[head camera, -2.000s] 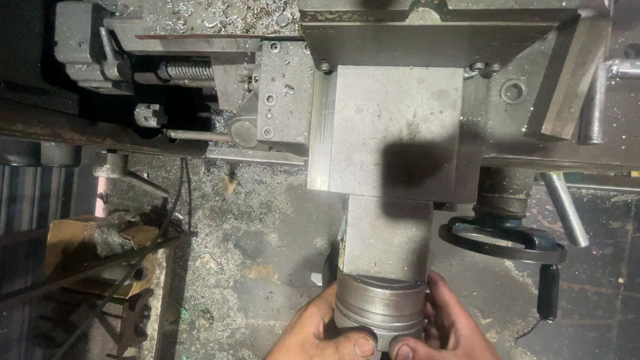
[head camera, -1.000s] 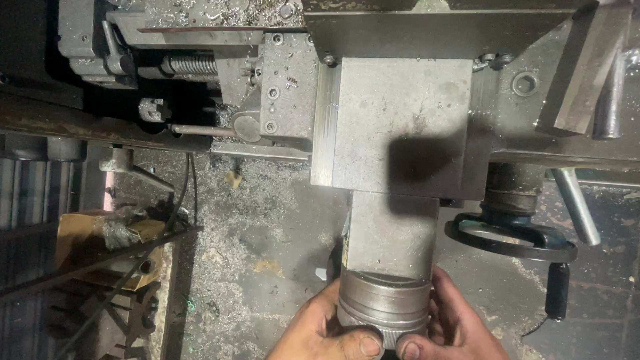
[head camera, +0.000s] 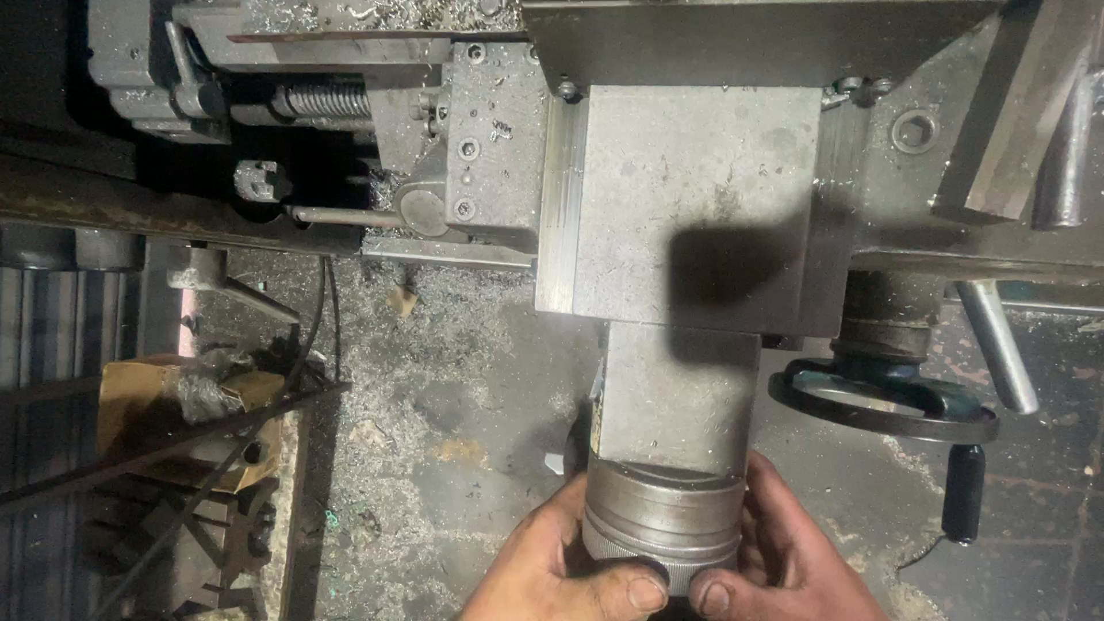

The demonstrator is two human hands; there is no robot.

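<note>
At the bottom centre, my left hand point(head camera: 561, 561) and my right hand point(head camera: 776, 552) grip a knurled metal dial collar point(head camera: 664, 509) from both sides. Both thumbs press on its near edge; most of the fingers are hidden beneath and behind it. The collar sits on the near end of a flat metal slide point(head camera: 677, 414) of a lathe. That slide runs under a wider metal cross-slide block point(head camera: 638, 190), on which a square dark shadow falls.
A carriage handwheel point(head camera: 884, 401) with a black handle point(head camera: 963, 493) stands to the right, beside a steel lever point(head camera: 998, 345). At upper left are a coil spring point(head camera: 328, 101) and a bolted block point(head camera: 492, 147). A cardboard box point(head camera: 138, 397) lies low left; metal chips litter the floor.
Both hands stay around the dial collar. The thumbs have shifted slightly on its near edge.
</note>
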